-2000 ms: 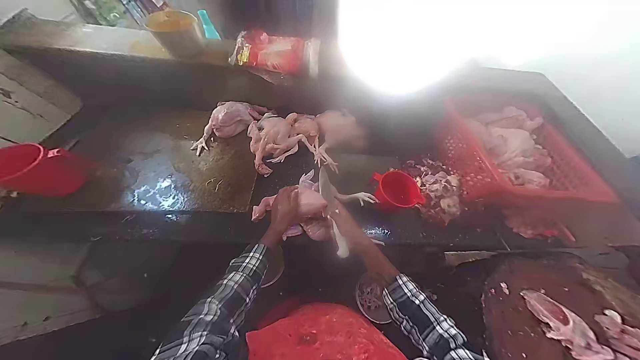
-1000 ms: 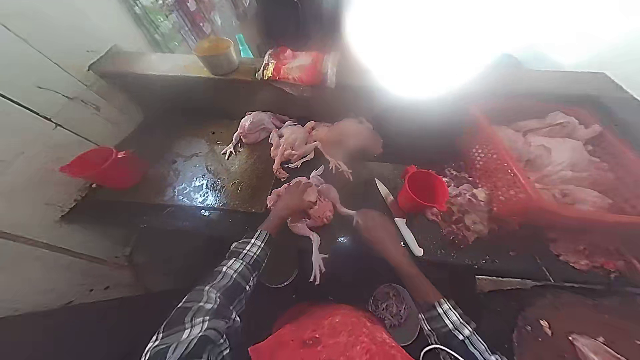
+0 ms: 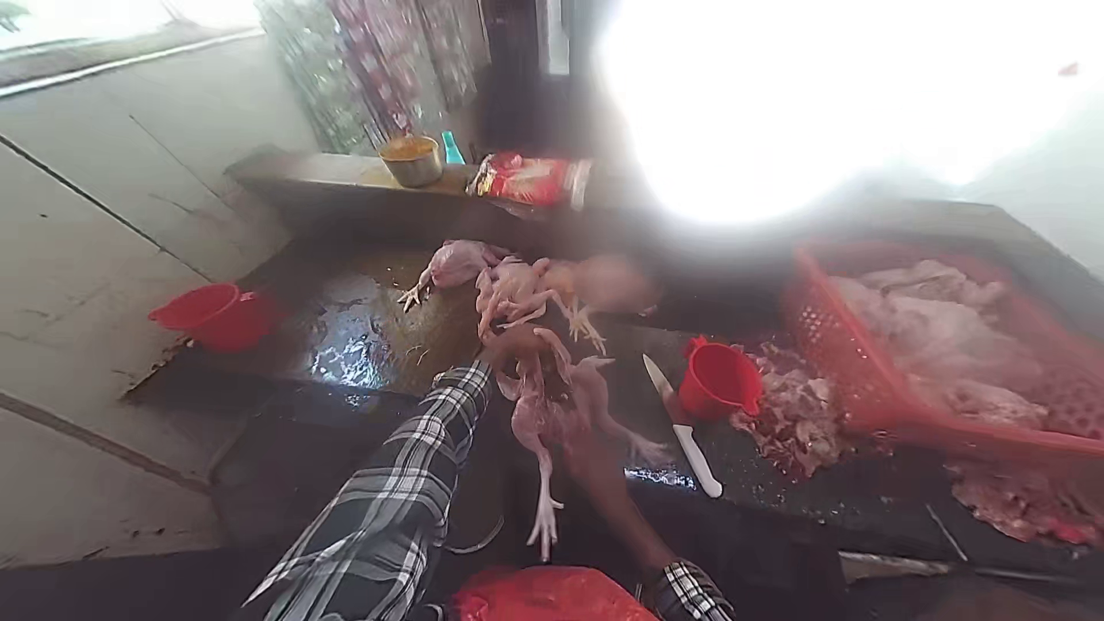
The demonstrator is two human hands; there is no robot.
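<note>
A plucked chicken carcass (image 3: 539, 405) lies at the counter's front edge, one leg and foot hanging down toward me. My left hand (image 3: 515, 345) holds its far end. My right hand (image 3: 576, 431) is at its near end between the legs; its fingers are blurred and partly hidden, so its grip is unclear. More plucked chickens (image 3: 517, 289) lie just beyond. To the right rests a knife with a white handle (image 3: 697, 461), its blade pointing away, beside a red plastic mug (image 3: 720, 379).
A red plastic crate (image 3: 854, 362) of chicken meat stands at right, with a pile of scraps (image 3: 798, 410) beside it. A red plastic container (image 3: 216, 317) is at left. A metal pot (image 3: 412, 161) and a red packet (image 3: 530, 179) sit on the back ledge.
The knife, in my right hand two seconds ago, lay on the counter one second ago and still does. My right hand has moved from beside the carcass onto it. The view has shifted.
</note>
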